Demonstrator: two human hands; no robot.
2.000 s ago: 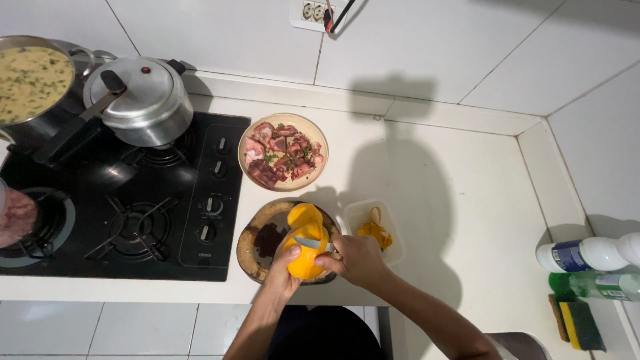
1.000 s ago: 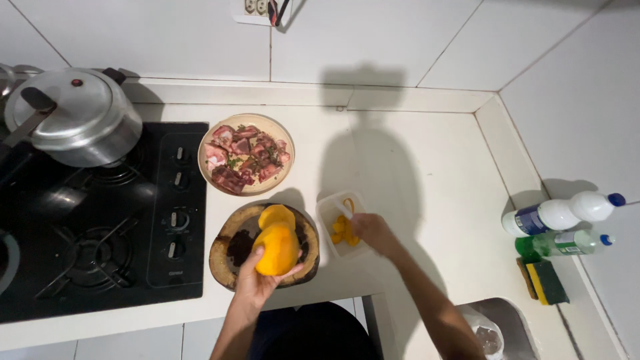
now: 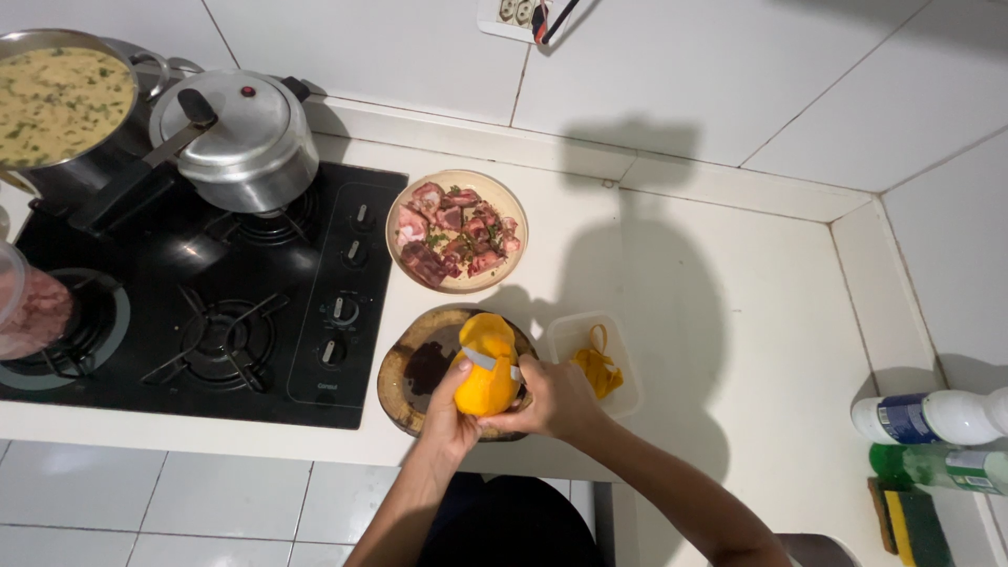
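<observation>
My left hand (image 3: 450, 413) holds an orange-fleshed fruit or vegetable (image 3: 482, 391), bulbous with a second lobe, above a round wooden cutting board (image 3: 398, 378) that has a dark wet stain. In my right hand (image 3: 555, 398) is a small knife (image 3: 479, 358); its blade lies against the orange flesh, with a strip lifting beside it. Just right of the board, partly behind my right hand, a translucent plastic container (image 3: 626, 335) holds orange peelings (image 3: 598, 370). A round plate (image 3: 516, 206) of raw meat chunks (image 3: 449, 216) stands behind the board.
To the left is a black gas cooktop (image 3: 260, 394) with a pressure cooker (image 3: 252, 157), a pot of soup (image 3: 63, 102) and a tub of pinkish food (image 3: 35, 315). Bottles (image 3: 906, 417) and a sponge (image 3: 917, 520) lie at the right, near a sink edge (image 3: 815, 547).
My right hand has moved from the plastic container back to the orange piece, and the knife blade is against it again. The view has swung left.
</observation>
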